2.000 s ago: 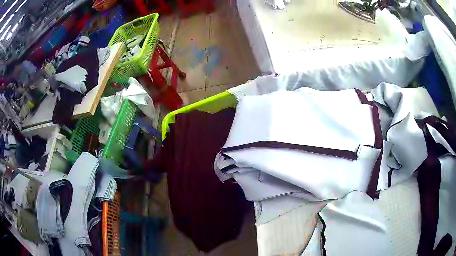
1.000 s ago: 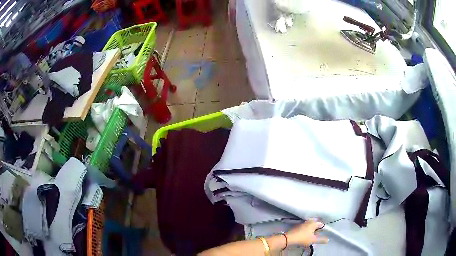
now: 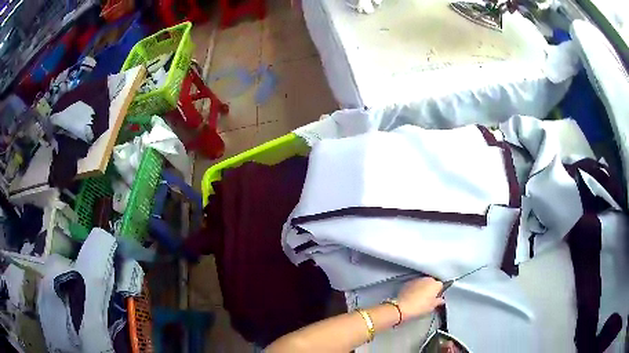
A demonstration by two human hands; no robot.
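Observation:
My left hand, with a gold bracelet and a red band, reaches in from the bottom edge. Its fingers pinch the edge of a pale panel near a dark seam line. Just above lies a folded stack of pale panels with maroon bands. A pointed metal-edged thing, perhaps an iron's tip, shows below the hand, cut off by the bottom edge. My right hand is not in view.
A maroon cloth pile hangs over a yellow-green basket at the left. Behind is a white padded table with another iron. More baskets, a red stool and cloth pieces crowd the left.
Since the first frame, my left hand has come in from the bottom and now grips the panel. The pointed metal thing has appeared at the bottom edge. The camera view has shifted.

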